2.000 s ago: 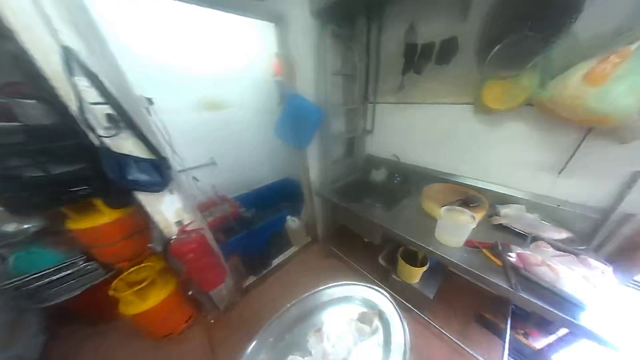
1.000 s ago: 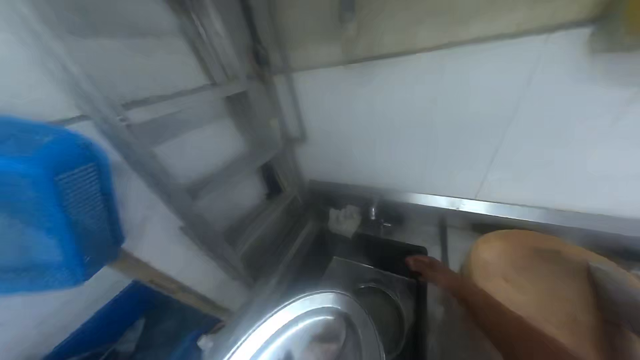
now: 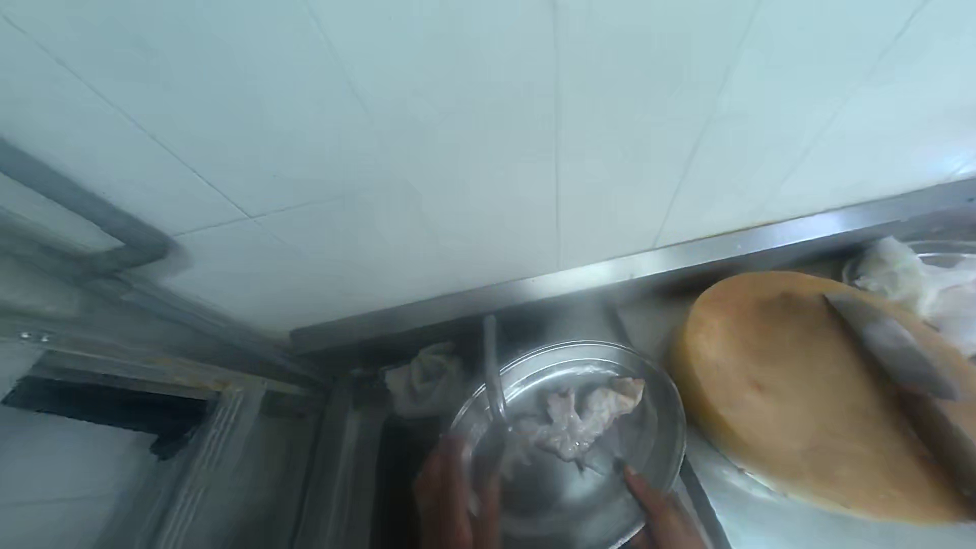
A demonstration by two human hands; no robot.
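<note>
A round metal tray (image 3: 656, 427) is over the sink at the lower middle, with pieces of raw meat (image 3: 579, 423) on it. My right hand (image 3: 663, 515) grips the tray's lower right rim, its thumb reaching inside. My left hand (image 3: 457, 496) is blurred at the tray's lower left edge; its exact hold on the tray cannot be made out. A curved metal faucet (image 3: 494, 374) stands in front of the tray's left part, and water appears to fall near the left hand.
A thick round wooden chopping board (image 3: 793, 396) lies on the steel counter at right, with a cleaver (image 3: 892, 343) on it. Beyond it is a plate with pale meat (image 3: 907, 274). A crumpled white cloth or bag (image 3: 427, 381) sits behind the sink. A metal frame (image 3: 145, 252) stands at left.
The view has moved in close to the sink. The tray, earlier out over the floor, is now at the faucet. My right hand, seen reaching by the sink one second ago, is now on the tray.
</note>
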